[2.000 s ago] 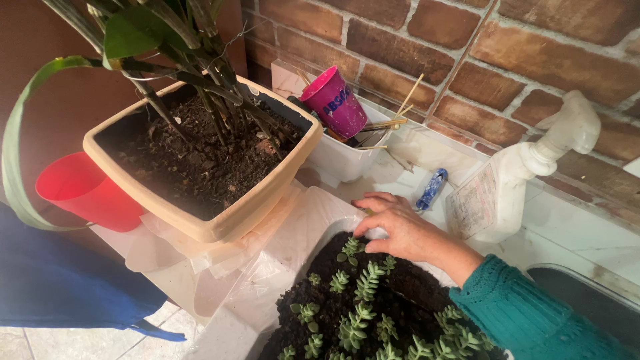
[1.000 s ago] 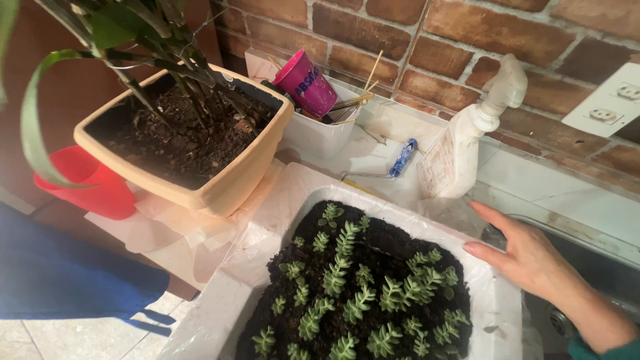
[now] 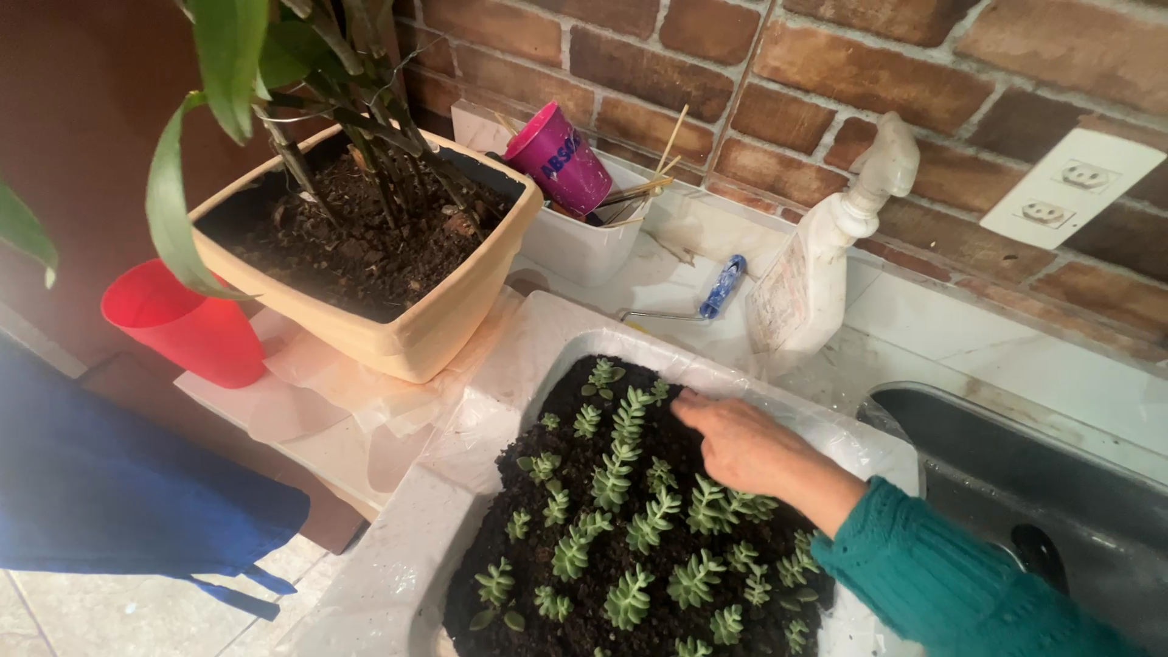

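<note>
My right hand (image 3: 744, 443), in a teal knitted sleeve, reaches in from the right with its fingertips at the dark soil near the upper edge of a white planter (image 3: 821, 415). Whether anything small is between the fingers cannot be told. Small green succulents (image 3: 628, 447) stand in the soil (image 3: 584, 484), just left of the hand and below it. My left hand is not in view.
A cream pot (image 3: 465, 310) with a tall plant stands at upper left, beside a red cup (image 3: 187, 324). Behind are a white bin (image 3: 589, 242) holding a purple cup (image 3: 561, 160), a blue-handled roller (image 3: 724, 287) and a spray bottle (image 3: 808, 265). A sink (image 3: 995, 484) lies at right.
My right hand was by the planter's right rim a second ago, fingers spread; it is now over the soil near the upper edge.
</note>
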